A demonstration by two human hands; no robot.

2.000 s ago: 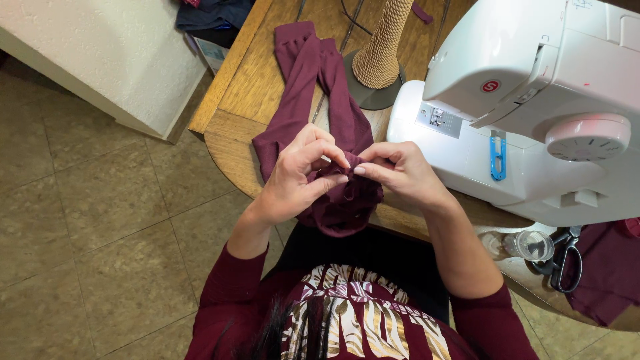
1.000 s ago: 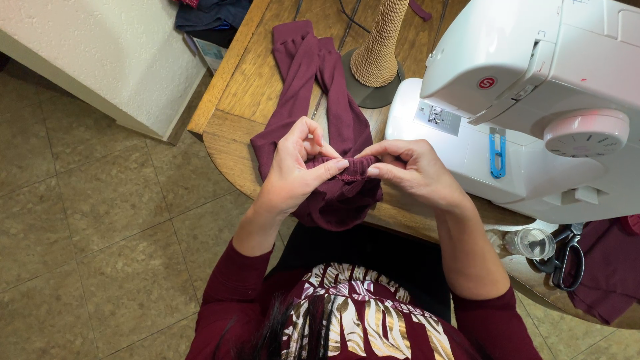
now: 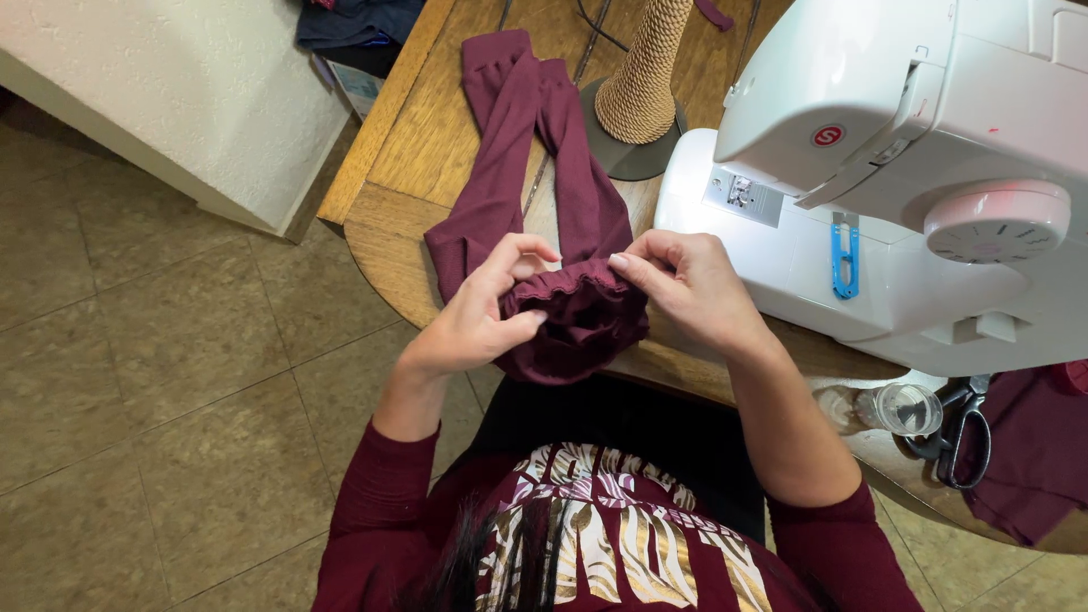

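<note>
A small maroon knit garment (image 3: 586, 204) with two cuffed legs lies on the wooden table, its gathered waistband opening toward me at the table's edge. My right hand (image 3: 693, 285) pinches the right side of the waistband between thumb and forefinger. My left hand (image 3: 489, 306) is at the left side, thumb and fingers spread apart around the band's edge; whether it grips any cloth is hard to tell. A line of stitching shows along the gathered edge. The inside of the opening looks dark and folded.
A white sewing machine (image 3: 850, 110) stands at the right, with blue thread snips (image 3: 845, 259) on its bed. Behind the garment is a rope-wrapped post (image 3: 643, 76) on a dark base. At the lower right are a clear container (image 3: 908, 410), black-handled scissors (image 3: 965, 438) and maroon fabric (image 3: 1033, 459).
My hands have moved apart along the waistband, and the left thumb and fingers have spread. The bunched opening, pinched together two seconds ago, now shows wider.
</note>
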